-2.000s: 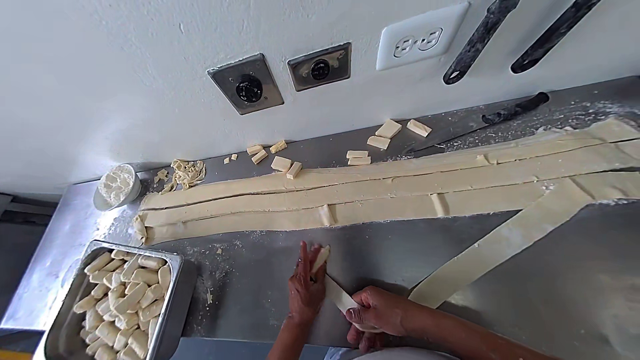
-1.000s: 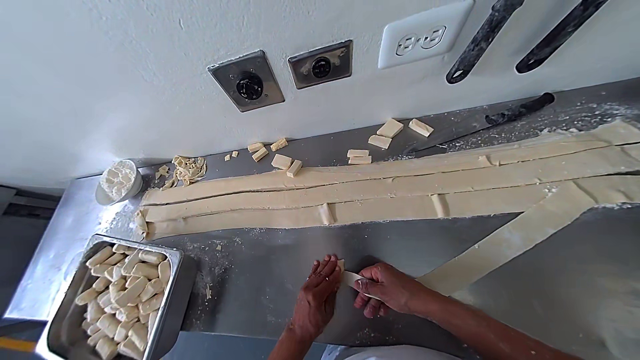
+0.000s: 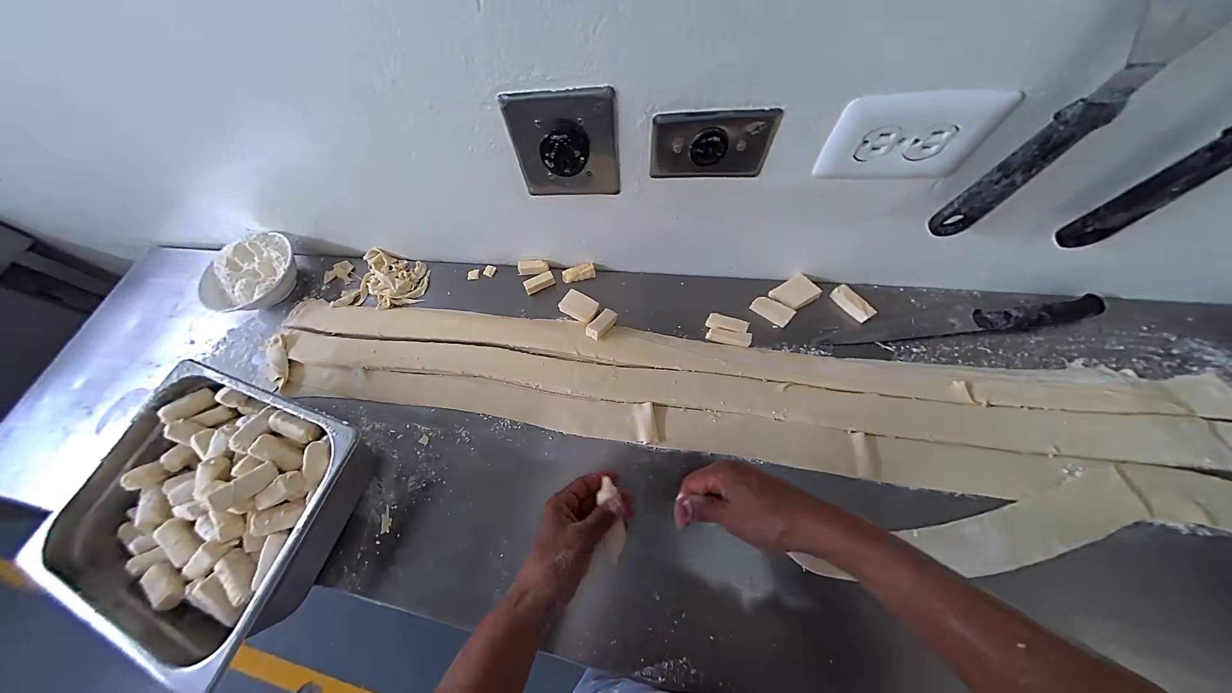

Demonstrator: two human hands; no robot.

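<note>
Near the bottom middle, my left hand [image 3: 576, 525] grips a small dough roll [image 3: 610, 510] between thumb and fingers. To its right, a short gap away, my right hand [image 3: 736, 502] has its fingertips pinched together; whether a scrap of dough is between them is unclear. Long flat dough strips [image 3: 539, 371] lie side by side across the steel table. One strip's loose end [image 3: 991, 544] slants toward me and passes under my right forearm. At the left, a deep metal pan [image 3: 344, 435] holds many floured dough pieces [image 3: 231, 486].
Along the wall stand a bowl of flour [image 3: 252, 272], dough scraps [image 3: 393, 279] and several pale yellow blocks [image 3: 794, 291]. A knife [image 3: 1039, 314] lies at the back right. Two dark-handled tools [image 3: 1025, 168] hang above, beside a white outlet [image 3: 914, 135].
My hands, close together a second ago, are now apart, with the right one raised off the left. The dough strip that reached my right hand now ends loose under my right forearm.
</note>
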